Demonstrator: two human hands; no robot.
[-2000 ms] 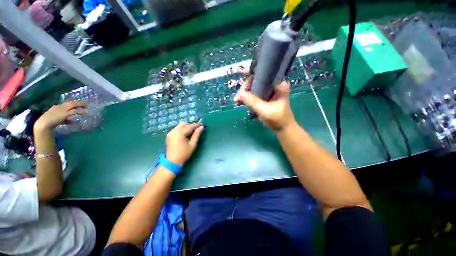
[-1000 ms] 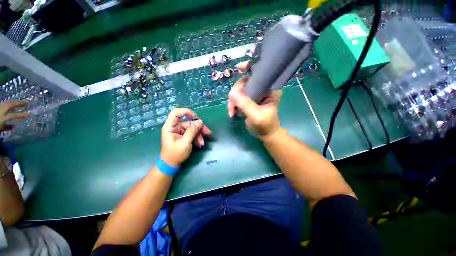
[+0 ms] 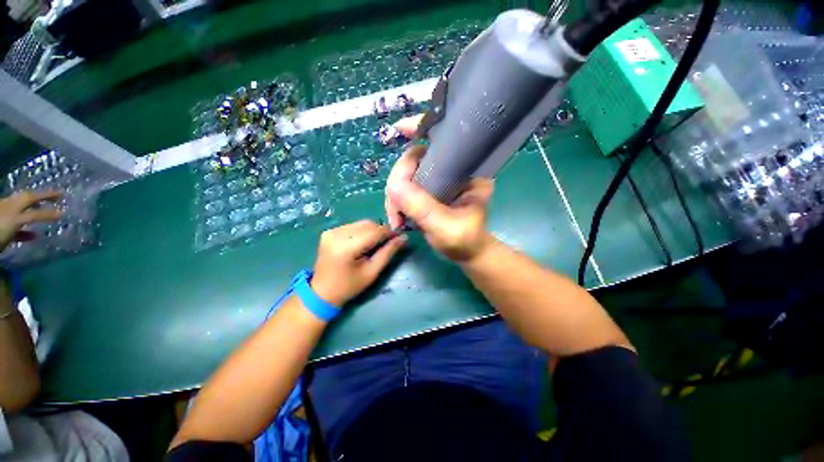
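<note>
My right hand is wrapped around the lower part of a thick grey electric screwdriver, which tilts with its nose down toward my left fingers. My left hand, with a blue wrist strap, pinches a tiny dark part under the screwdriver's tip, just above the green mat. The part is mostly hidden by my fingers, and the exact contact with the tip is not clear.
A blister tray with heaped parts lies left of centre. Another tray holds pinkish parts. A green box, black cable and side trays are at right. Another person's hand is at far left.
My left hand has moved right and closed its fingers on the small part. My right hand has brought the screwdriver left and down to meet it. The view has shifted right since two seconds ago.
</note>
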